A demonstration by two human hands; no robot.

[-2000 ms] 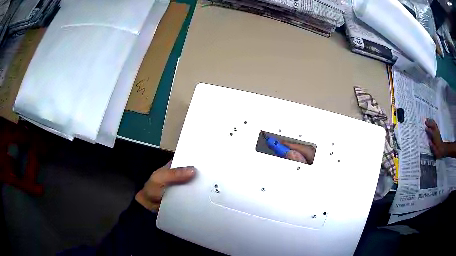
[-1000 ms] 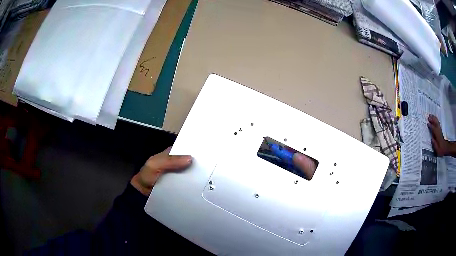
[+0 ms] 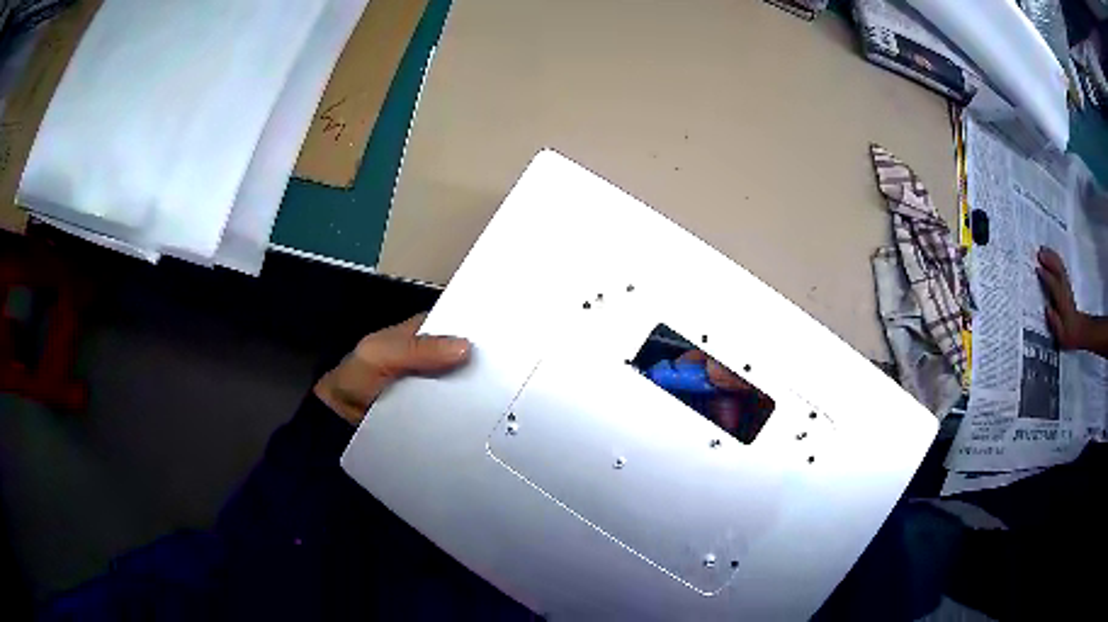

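Note:
A white-looking metal panel (image 3: 583, 389) with rounded corners, a dark rectangular cutout, small holes and a thin groove line is held tilted in front of me, off the bench edge. My left hand (image 3: 389, 362) grips its left edge, thumb on the face and fingers behind. My right hand (image 3: 719, 399) is behind the panel; only a small, dim part shows through the cutout, beside a blue pen-like stick (image 3: 680, 386). The grip on the stick is largely hidden by the panel.
A tan cardboard sheet (image 3: 583, 85) lies beyond the panel. White sheets (image 3: 158, 116) are stacked at left. A checked cloth (image 3: 923, 267), small black object (image 3: 979, 226) and newspaper (image 3: 1015, 292) lie at right. Another person's hand (image 3: 1060, 298) rests there. A red stool (image 3: 43, 328) stands lower left.
The panel has turned clockwise and tilted, with my left hand still on its edge. The hand and blue stick show darker through the cutout. The bench has shifted upward in view.

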